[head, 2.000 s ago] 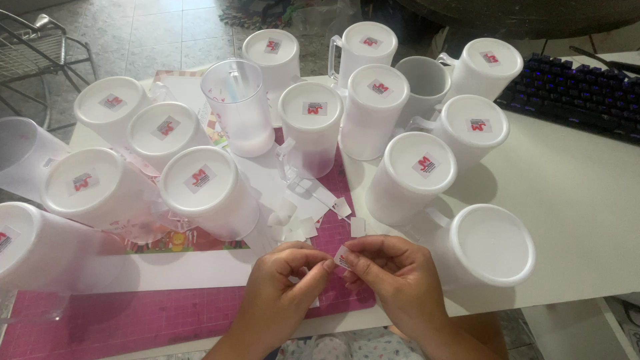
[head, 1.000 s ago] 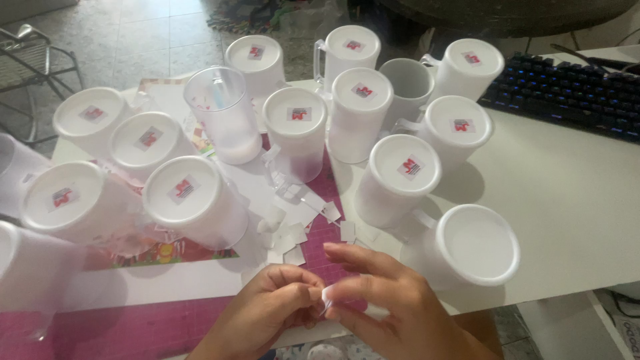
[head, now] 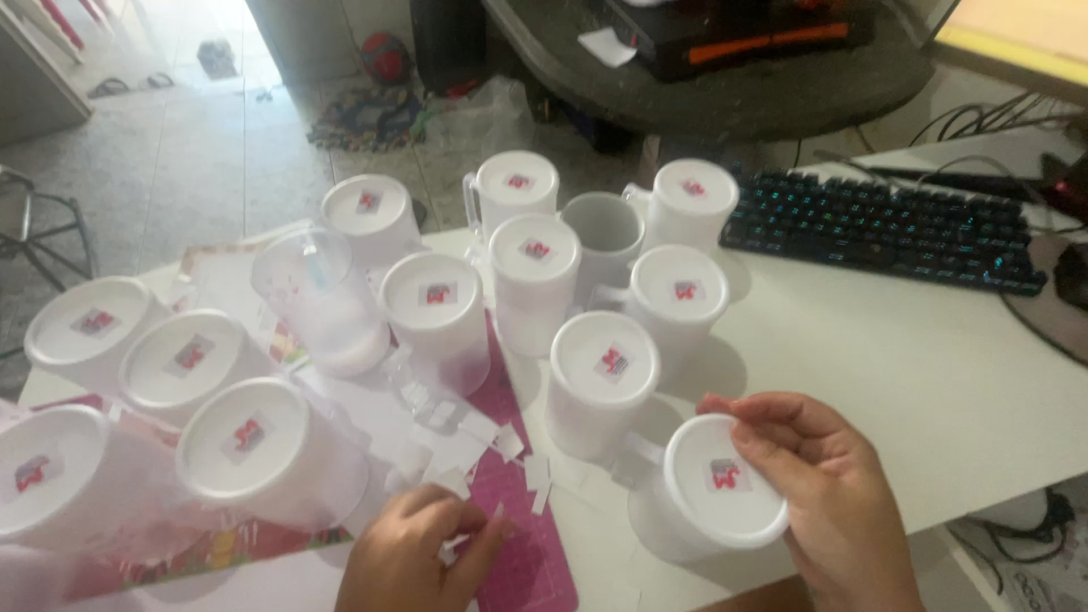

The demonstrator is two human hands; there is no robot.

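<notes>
My right hand [head: 820, 484] is on the rim and side of an upside-down frosted plastic mug [head: 693, 501], whose base bears a small sticker [head: 727, 476] with a red print. Thumb and fingers lie along the mug's right edge. My left hand [head: 433, 548] is above the pink cutting mat [head: 531, 552], thumb and forefinger near each other around a tiny pale scrap [head: 499, 512]. Small white paper pieces [head: 537, 472] lie just beyond it. Several more upturned mugs with similar stickers, such as one mug [head: 603, 365], stand around. A clear mug [head: 319, 297] stands upright among them.
A grey mug [head: 602, 225] stands upright between the back mugs. A lit black keyboard [head: 884, 225] lies at the back right of the white table [head: 858, 365]. White sheets and a printed sheet [head: 229, 544] lie under the left mugs. A dark round table [head: 722, 93] is behind.
My hands have moved apart, the right one onto the nearest right mug. That mug's base was bare in the earlier frames and now bears a sticker. The view has shifted.
</notes>
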